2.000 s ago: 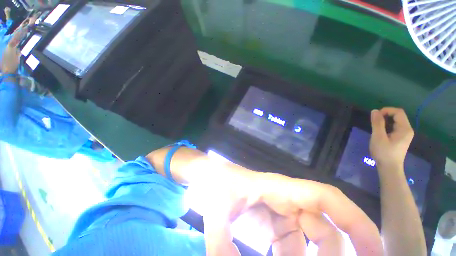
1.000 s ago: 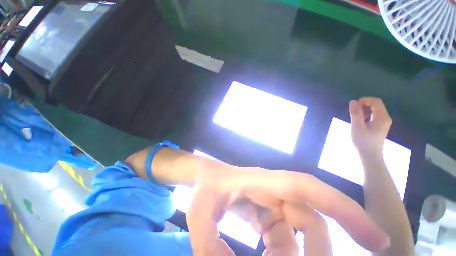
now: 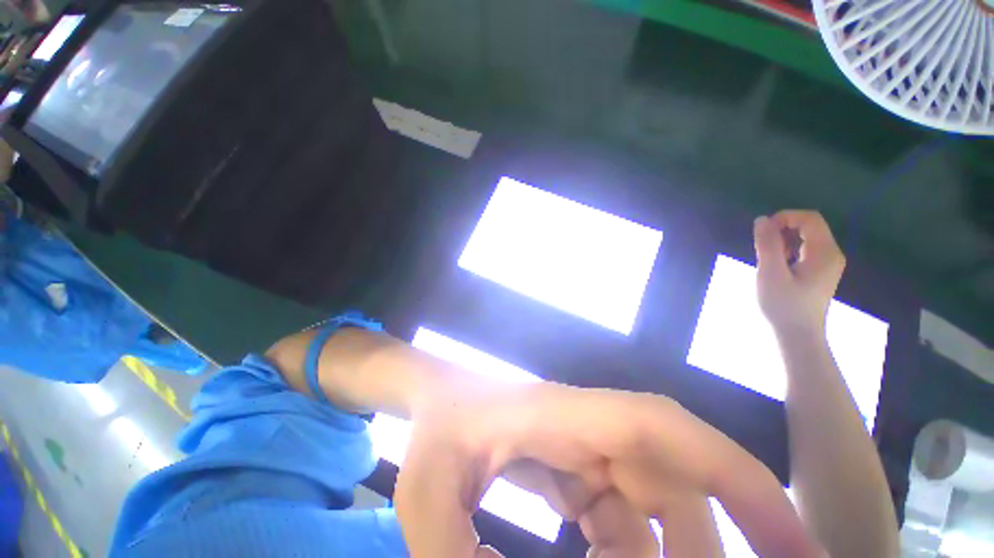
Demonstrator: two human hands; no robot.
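Several tablets shine plain white in black foam trays. One tablet [image 3: 561,255] lies uncovered at the centre. A second tablet [image 3: 861,349] lies at right, partly behind my right hand [image 3: 801,267], whose fingers are curled above it with nothing visible in them. My left hand [image 3: 567,447], with a blue band on the wrist, spreads large in front, bent over the near tablets [image 3: 474,354]. Its fingertips are partly cut off by the lower edge, so I cannot tell whether they touch anything.
A tall stack of black foam trays [image 3: 273,164] stands at left with a tablet [image 3: 120,82] on top. A white fan [image 3: 926,60] is at the upper right. A white roll [image 3: 940,452] lies at right. Another person's blue sleeve [image 3: 65,305] is at far left.
The tablet screens have gone from dark with "K80 Tablet" text to bright white. The view has shifted slightly, and both hands keep nearly the same pose.
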